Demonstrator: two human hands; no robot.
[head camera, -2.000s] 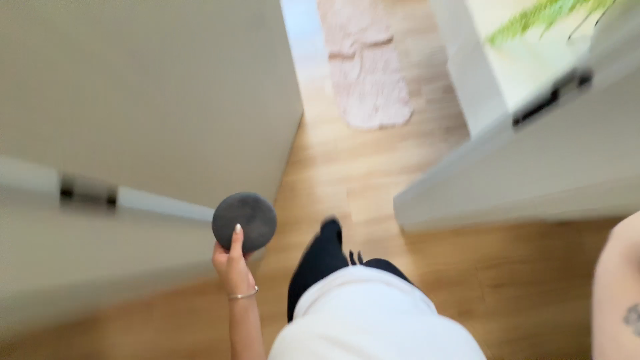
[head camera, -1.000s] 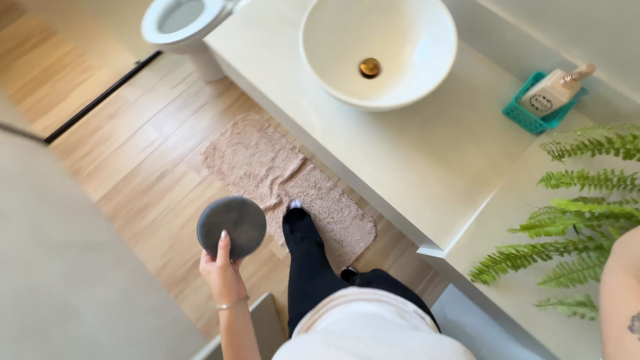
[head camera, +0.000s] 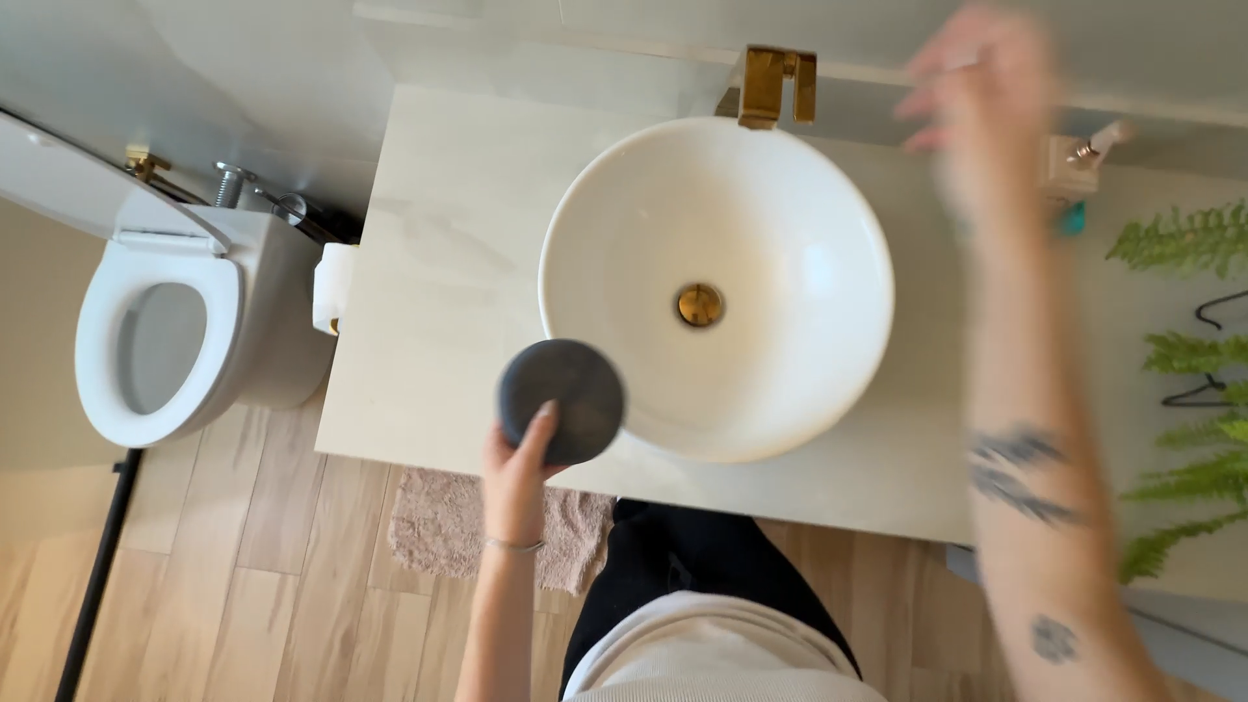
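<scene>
My left hand (head camera: 519, 456) grips a round dark grey disc-shaped object (head camera: 562, 401) by its lower edge, thumb on top. The disc is above the counter's front part and overlaps the lower left rim of a white vessel sink (head camera: 624, 292) in view. A gold drain (head camera: 700, 305) sits in the sink's bottom. My right hand (head camera: 985, 97) is blurred, raised to the right of the gold faucet (head camera: 765, 86), fingers pointing left; no object shows in it. Close to its right stands a pump bottle (head camera: 1072, 166), with part of a teal tray (head camera: 1071, 218) visible beneath.
The pale counter (head camera: 439, 292) surrounds the sink. A toilet (head camera: 219, 302) with its lid up and a toilet paper roll (head camera: 334, 289) are at the left. Fern fronds (head camera: 1185, 478) are on the right. A pink bath mat (head camera: 439, 526) lies on the wooden-look floor below.
The view has moved from the doorway to the sink. My right hand has come into view, reaching over the counter. My left hand still holds the disc, now by the sink.
</scene>
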